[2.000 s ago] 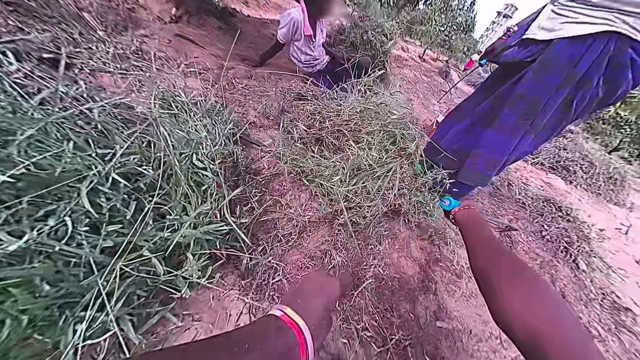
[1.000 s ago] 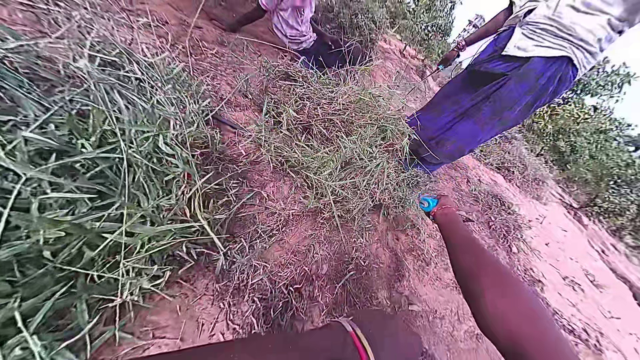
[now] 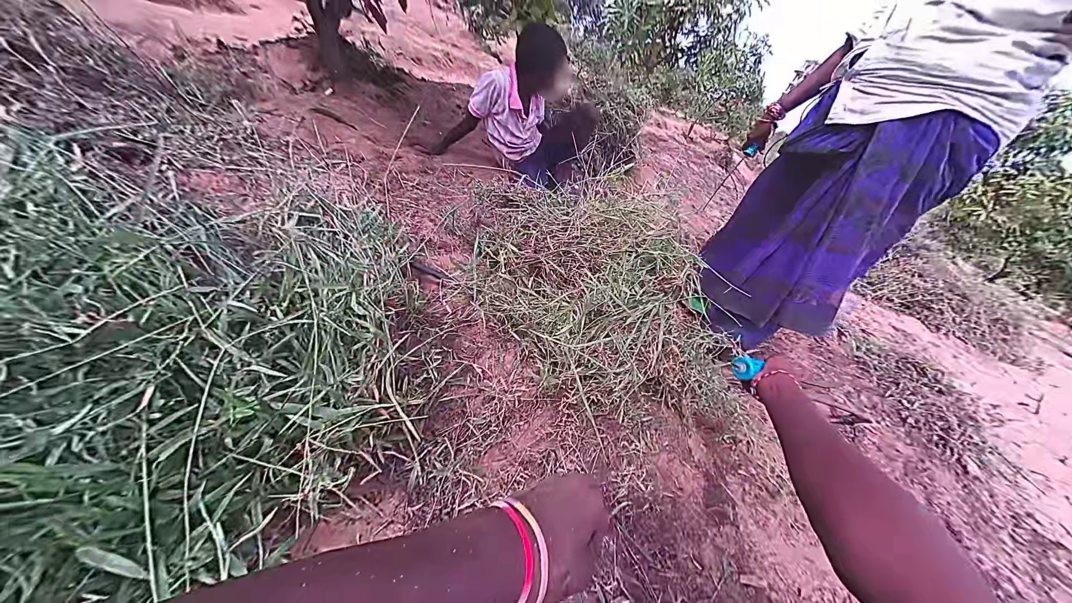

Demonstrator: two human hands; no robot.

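Note:
My left hand (image 3: 574, 529), with red and pale bands at the wrist, is low over the reddish soil and dry grass, below the heap of cut grass (image 3: 586, 293). Its fingers blend into the dark ground, so their grip is not clear. My right arm reaches in from the lower right. At its end my right hand (image 3: 764, 378), small and partly hidden, is closed on a blue handle (image 3: 745, 367) at the heap's right edge; any blade is lost among the stems. A large spread of green grass (image 3: 209, 360) lies to the left.
A person in a purple skirt (image 3: 829, 218) stands close beyond my right hand, holding a thin blue-handled tool (image 3: 751, 150). Another person (image 3: 515, 113) sits on the ground behind the heap. A tree trunk (image 3: 328, 38) is at the upper left, bushes at the right.
Since one second ago my left hand has shifted left and away from the bottom edge. My right hand stays by the heap's right edge. The view has tilted up, showing more of the seated person.

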